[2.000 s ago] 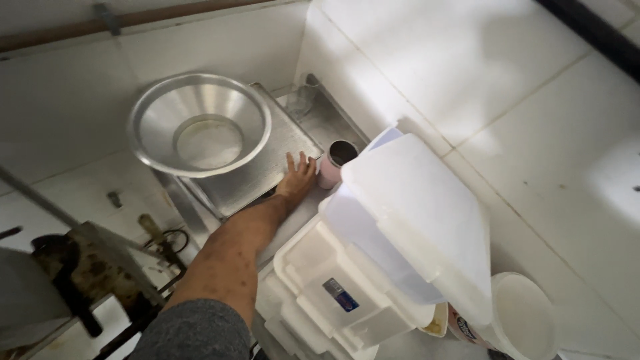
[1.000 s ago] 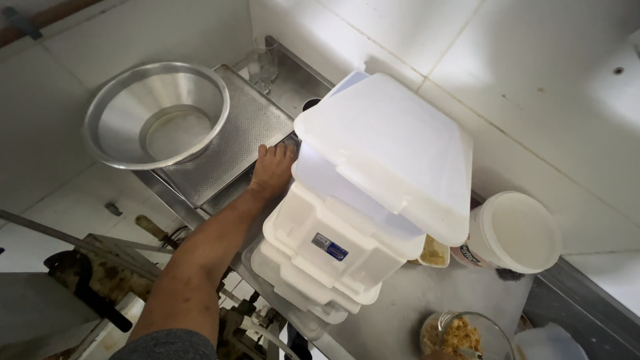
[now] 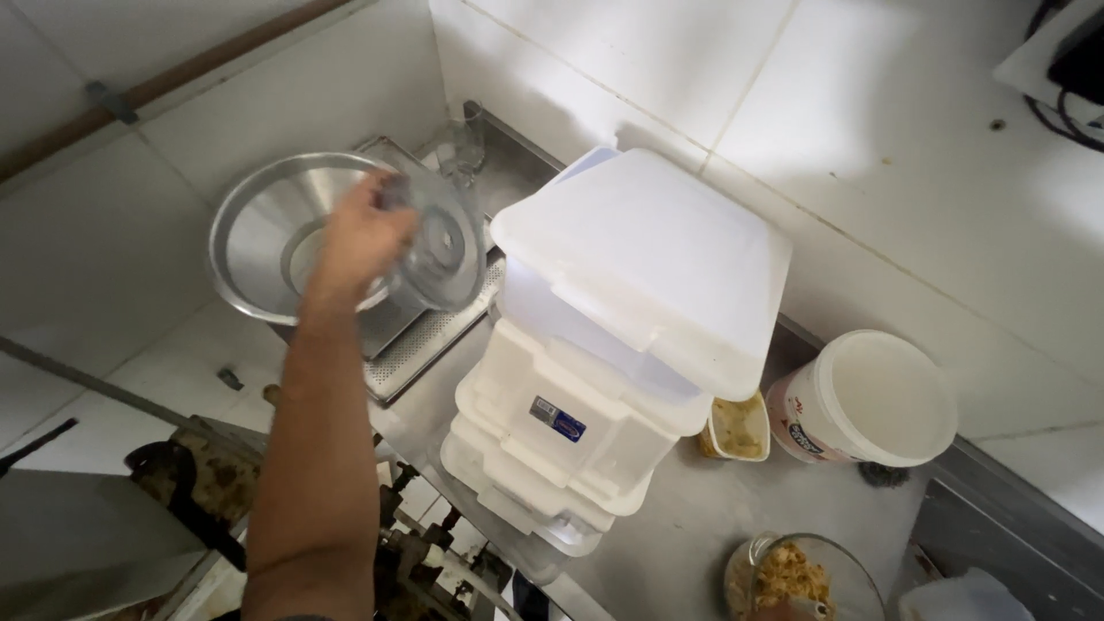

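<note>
My left hand (image 3: 366, 228), blurred, is raised over the right side of a wide metal bowl (image 3: 250, 233). It grips a round, see-through lid (image 3: 448, 250), tilted beside the bowl's rim. Under the bowl and lid lie metal trays, one perforated (image 3: 431, 345). At the bottom edge, what looks like part of my right hand (image 3: 789, 611) shows at a glass bowl of shredded food (image 3: 789, 573); whether it holds anything cannot be told. Stacked white plastic containers (image 3: 569, 414) stand right of the left hand, a large white lid (image 3: 664, 259) slanting on top.
A drinking glass (image 3: 466, 151) stands in the back corner. Right of the stack are a small tub of yellowish food (image 3: 737, 427) and a white plastic bucket (image 3: 888, 401) against the tiled wall. Pipes and valves (image 3: 423, 552) lie below the counter's left edge.
My left hand has left the tray edge beside the white containers and risen over the metal bowl, now with the see-through lid in it. The pink cup seen earlier is out of sight.
</note>
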